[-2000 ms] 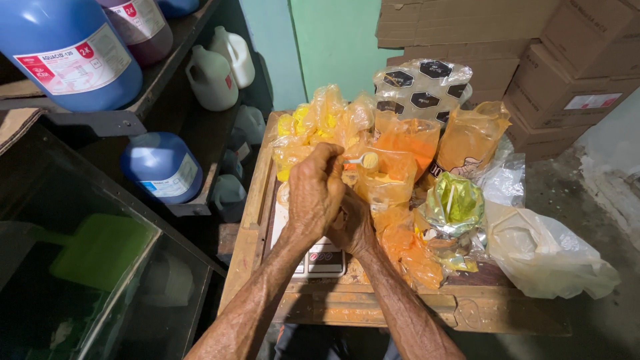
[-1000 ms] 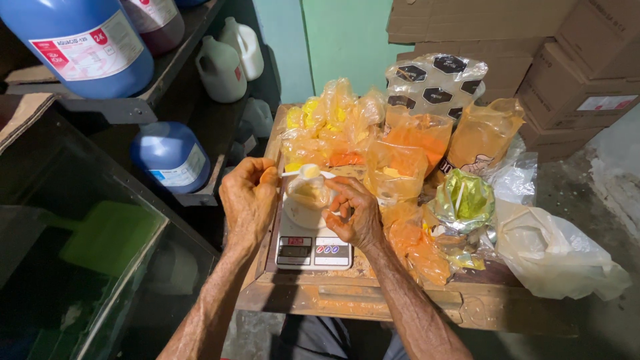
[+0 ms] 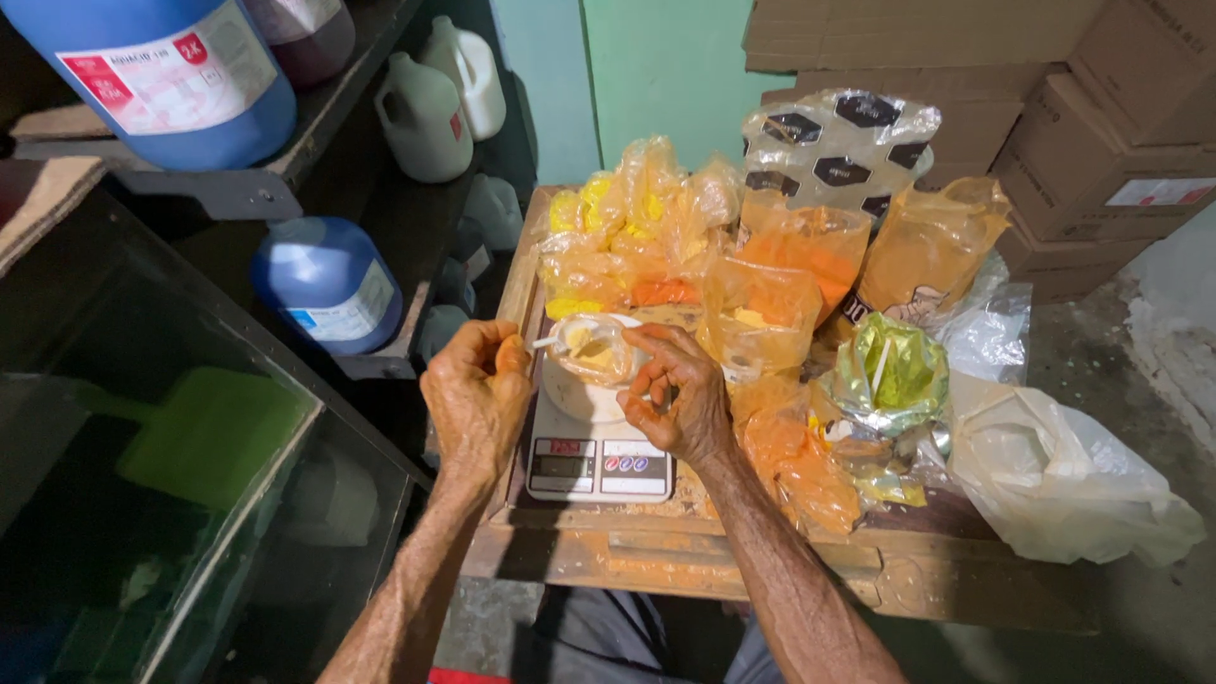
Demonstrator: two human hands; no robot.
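Pinched in my left hand (image 3: 478, 389) is the white handle of a small spoon (image 3: 573, 339), whose bowl lies over a small clear plastic bag (image 3: 608, 366) with pale yellow powder in it. My right hand (image 3: 676, 394) touches the right edge of that bag, its fingers curled. The bag is above the round plate of a white digital kitchen scale (image 3: 600, 475); whether it rests on the plate I cannot tell. Just right of it stands an open bag of pale orange powder (image 3: 763, 313). Behind are bags of yellow powder (image 3: 617, 218) and a bag of bright orange powder (image 3: 807, 256).
An open green-and-silver foil bag (image 3: 888, 375) and a whitish plastic bag (image 3: 1054, 475) lie at the wooden table's (image 3: 665, 560) right. Shelves at left hold blue jugs (image 3: 328, 285) and white jugs (image 3: 427, 119). A glass-sided case (image 3: 190, 437) is near my left arm. Cardboard boxes (image 3: 1102, 161) are stacked behind.
Two seconds ago my hands were together above the scale; they are now apart, on either side of the small bag. Since one second ago, the spoon handle has come into my left fingers.
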